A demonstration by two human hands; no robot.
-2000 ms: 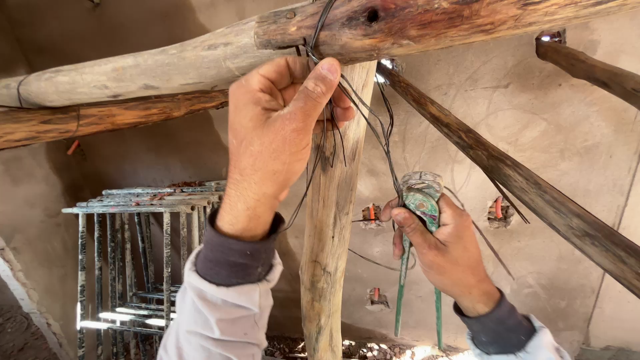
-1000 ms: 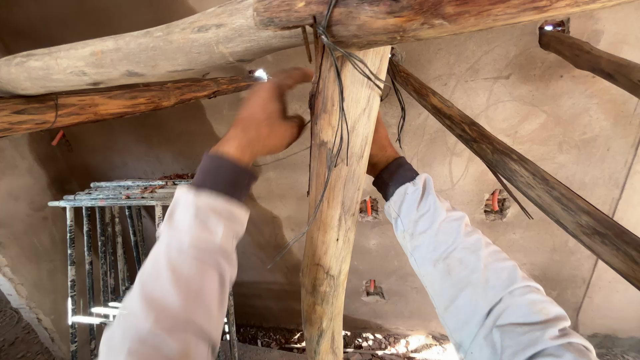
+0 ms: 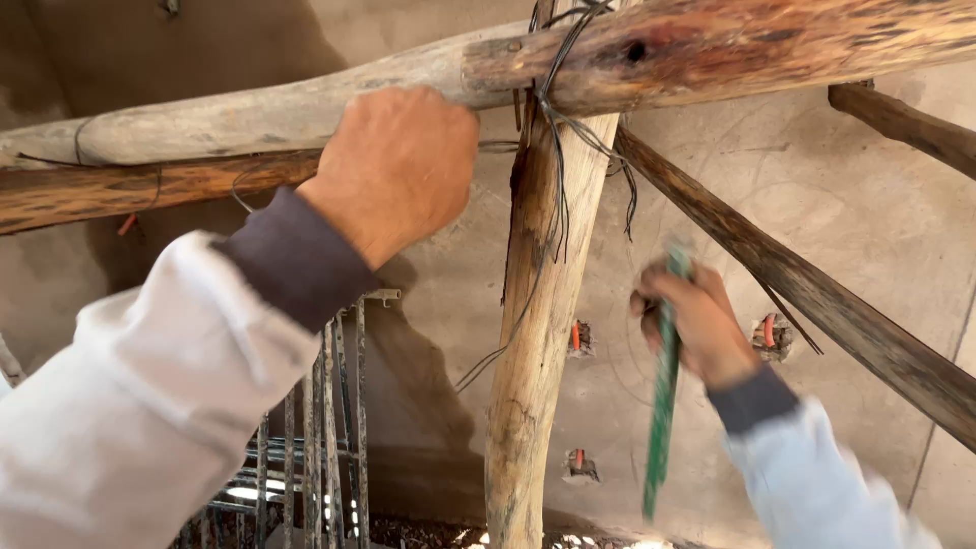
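My left hand (image 3: 396, 164) is raised in front of the pale log beam (image 3: 282, 114), its fingers curled; whether it holds the thin wire running behind it is hidden. My right hand (image 3: 690, 316), right of the upright wooden post (image 3: 534, 366), holds a green-handled tool (image 3: 662, 412), its handles pointing down; the head is blurred. Dark tie wire (image 3: 563, 69) loops round the reddish log beam (image 3: 724, 49) where it meets the post. Loose wire ends (image 3: 563, 206) hang down the post's face, one long strand curving to the lower left.
A slanting pole (image 3: 778, 267) runs down to the right behind my right hand. Stacked metal frames (image 3: 313, 442) stand at the lower left. The plastered wall (image 3: 862, 229) has holes with orange conduit (image 3: 768, 332). Rubble lies along the floor.
My right hand has come out from behind the post, and the green-handled tool shows again. Two seconds ago my left hand was at the wires by the post; now it is left of them.
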